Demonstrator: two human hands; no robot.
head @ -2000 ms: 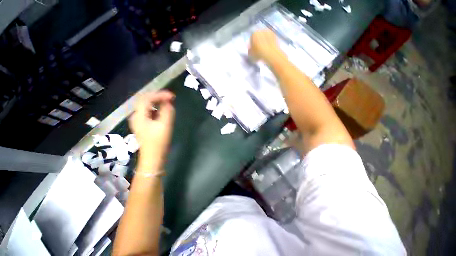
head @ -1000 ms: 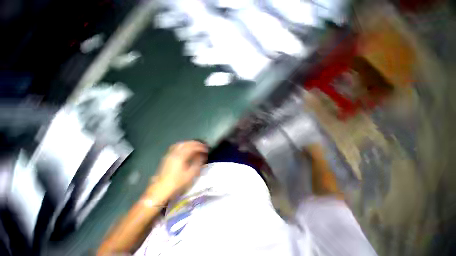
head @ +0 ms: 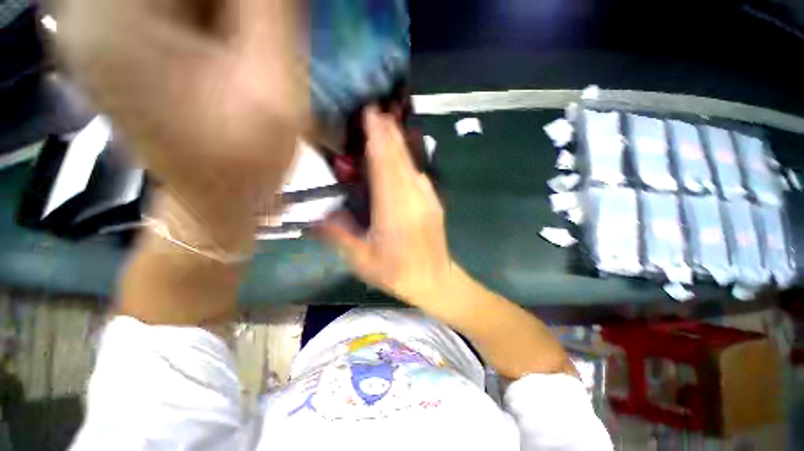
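A retail box (head: 360, 48), dark with a teal-blue printed face, is held up between my hands and cut off by the top edge. My left hand (head: 189, 106) is large, blurred and close to the camera, against the box's left side; its grip is partly hidden. My right hand (head: 405, 207) lies against the box's dark lower end, fingers pointing up and thumb out to the left. The clear blister tray (head: 629, 185) lies at the right, with two rows of whitish wrapped units in its pockets.
Flat black-and-white cartons (head: 95, 181) and white sheets (head: 308, 176) lie at the left, partly behind my left hand. White scraps (head: 558, 236) surround the tray. A pale rail (head: 502, 103) runs behind. A red stool (head: 648, 374) and brown carton (head: 749, 383) stand below, right.
The view has swung to face the bench squarely. My right hand has come up from the trays below the bench edge to the bench centre. Both hands are now at a raised retail box.
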